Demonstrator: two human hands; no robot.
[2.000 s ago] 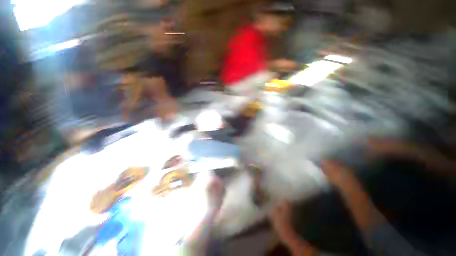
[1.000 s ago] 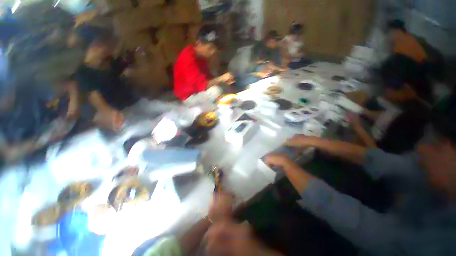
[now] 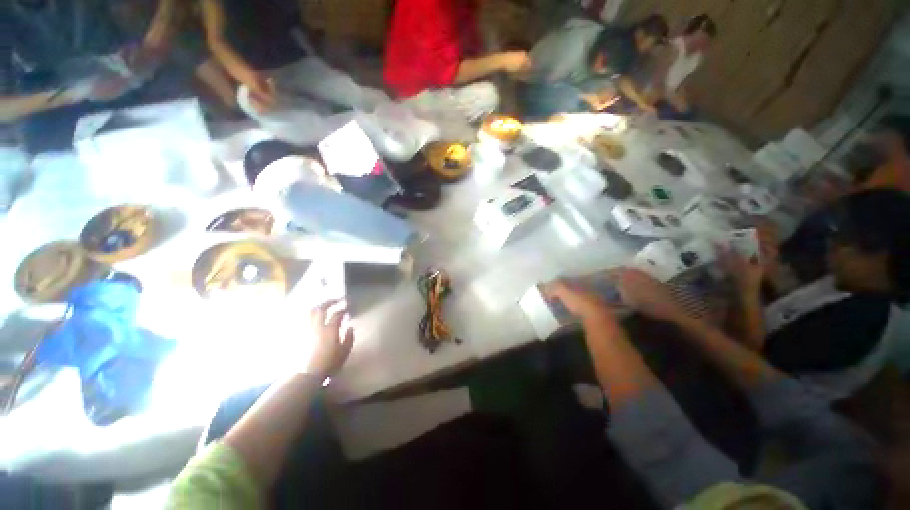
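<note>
My left hand (image 3: 332,341), below a light green sleeve, reaches over the white table with its fingertips at the lower edge of a glaring white upright piece (image 3: 321,283). Glare hides whether the fingers grip it. A bundle of red, yellow and black wires (image 3: 435,311) lies on the table right of my hand, not touching it. A long pale blue-grey wrapped item (image 3: 344,217) lies behind. A pale panel (image 3: 399,420) shows below the table's front edge. My right hand is not in view; only a bit of light green sleeve shows at the bottom right.
Amber tape rolls (image 3: 239,270) and a crumpled blue bag (image 3: 115,344) are at the left. A neighbour's two forearms (image 3: 609,349) reach over a long box (image 3: 544,307) at the right. White printed boxes (image 3: 511,211) stand further back. Several people sit around the table.
The view has steadied and turned down. My left hand has moved left, away from the wire bundle, which now lies alone. A blurred hand at the bottom centre is gone from view.
</note>
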